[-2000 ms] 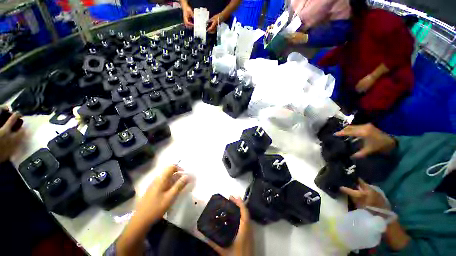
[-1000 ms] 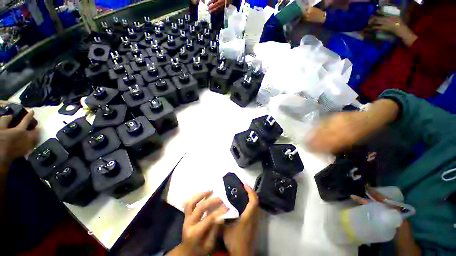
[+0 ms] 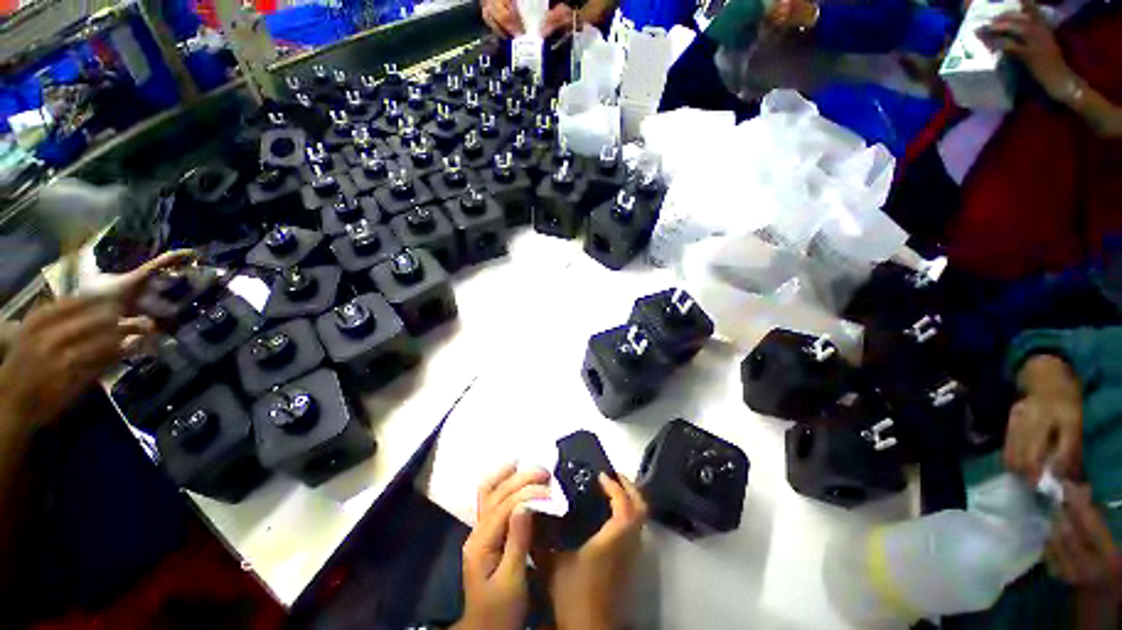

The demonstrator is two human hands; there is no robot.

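Note:
My right hand (image 3: 603,542) holds a black cube plug adapter (image 3: 578,482) low in front of me, its raised pin face turned towards me. My left hand (image 3: 498,532) is beside it, with a small crumpled white cloth (image 3: 544,495) pinched in the fingers against the adapter's left side. Another adapter (image 3: 695,480) stands on the white table just right of my right hand. Two more adapters (image 3: 625,367) stand touching each other further back, prongs up. My lower fingers are partly hidden behind the adapter.
Rows of black adapters (image 3: 295,425) fill the left table. Translucent white packaging (image 3: 787,185) is heaped at the back centre. More adapters (image 3: 849,455) and a squeeze bottle (image 3: 941,560) are at right, by a teal-clothed person's hands. Another person's hands work at far left. Coworkers stand behind.
The white cloth has come to the adapter, which has turned in my right hand. One loose adapter has moved right, to the teal-clothed person's group. That person's hands have drawn back to the bottle.

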